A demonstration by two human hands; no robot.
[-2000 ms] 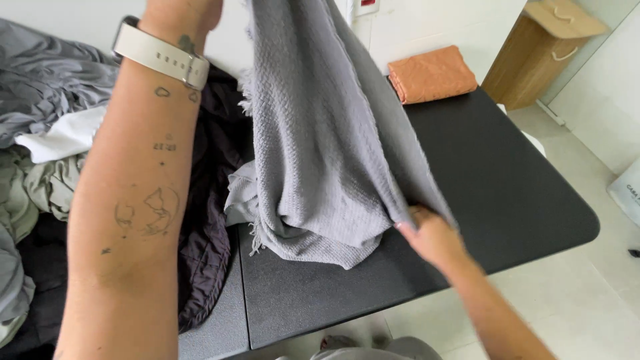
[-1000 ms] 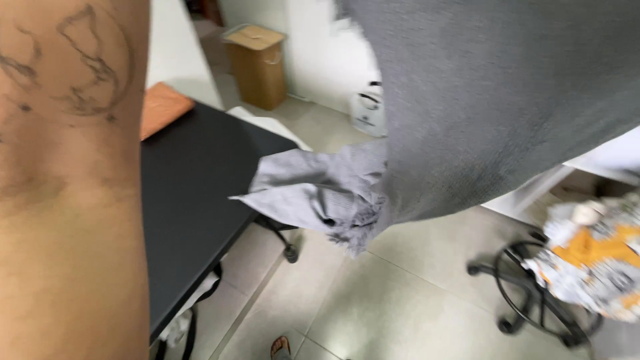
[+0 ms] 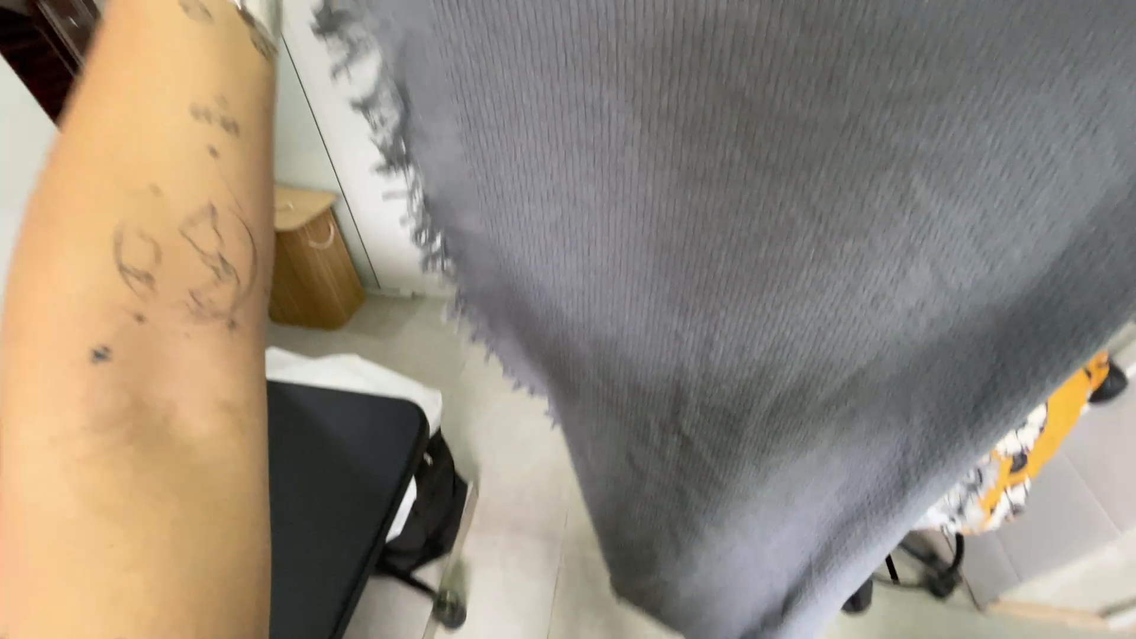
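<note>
A large grey ribbed cloth (image 3: 754, 266) with a fringed left edge hangs in front of me and fills most of the view. Its top runs out of the frame, and its lower part narrows to a rounded bottom edge. My left forearm, bearing line tattoos, reaches up along the left side, with part of a watch strap at the top. The left hand itself is beyond the upper edge. No part of my right hand or arm shows.
The black tabletop (image 3: 328, 497) lies at lower left, with white cloth at its far edge and a wheeled leg below. Behind stands a wooden box (image 3: 315, 271). At right, orange-and-white patterned fabric (image 3: 1021, 461) sits above a wheeled chair base (image 3: 932, 568).
The grey cloth, earlier partly resting on the black table, now hangs clear of it and spread wide. My right hand, earlier holding its edge, is out of view. The view has swung right.
</note>
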